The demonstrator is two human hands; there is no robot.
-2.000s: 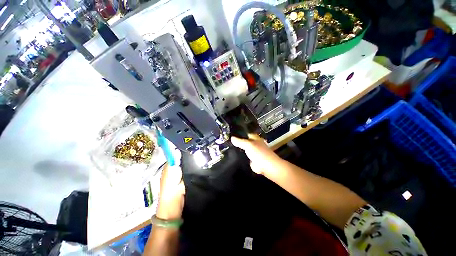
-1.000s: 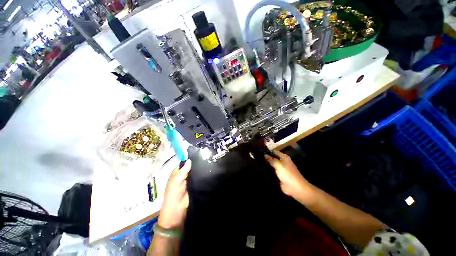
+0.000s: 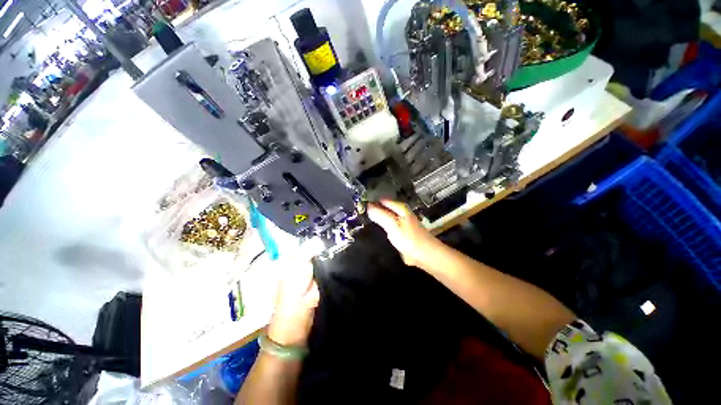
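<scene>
The grey button sewing machine (image 3: 292,194) stands on the white table, its needle area brightly lit. A black garment (image 3: 371,300) lies from under the head down over the lap, with a small white label (image 3: 397,378) on it. My left hand (image 3: 296,297) is at the garment's left edge, just below the lit area; its fingertips are washed out by glare. My right hand (image 3: 399,229) is at the garment just right of the machine head, fingers close together on the dark cloth. The feeder's loading arm (image 3: 506,146) is back to the right, away from the needle.
A clear bag of gold buttons (image 3: 213,228) lies left of the machine. A green-rimmed bowl (image 3: 553,70) of gold buttons, a keypad (image 3: 360,99) and a black bottle (image 3: 315,49) stand behind. Blue crates (image 3: 672,206) are at right, a black fan (image 3: 35,356) at lower left.
The loading arm, extended to the needle a second ago, is now drawn back right. My right hand has moved up and left beside the head. My left hand has shifted slightly right and down.
</scene>
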